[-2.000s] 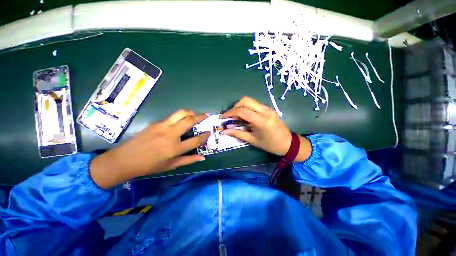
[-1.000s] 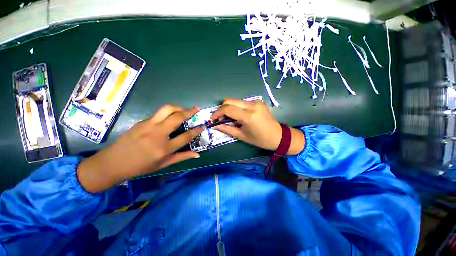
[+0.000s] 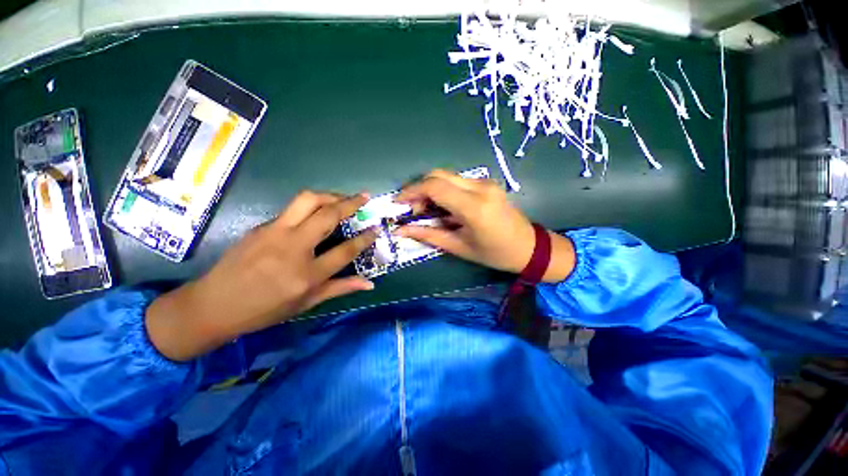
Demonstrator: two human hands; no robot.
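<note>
An open phone body [image 3: 381, 265] lies on the green bench in front of me, inside up, its green patch at the left end. My left hand [image 3: 279, 265] rests over its left end, fingertips on the rim and the inside. My right hand [image 3: 474, 220] is over its right part, thumb and forefinger close together at the inside. A small dark thing shows at the right fingertips; I cannot tell what it is. The right hand covers much of the phone body. A dark red band [image 3: 538, 256] is on my right wrist.
Two more open phone bodies lie at the left, one tilted [image 3: 186, 160] and one at the far left [image 3: 60, 209]. A tangled white cable pile [image 3: 539, 74] lies right of centre, with loose cables beside it. Stacked trays [image 3: 790, 177] stand at the right edge. A white rail [image 3: 232, 11] runs behind.
The view has shifted a little, so the bench things sit higher and further left. The phone body's right end now shows beyond the right hand. Both hands stay on it.
</note>
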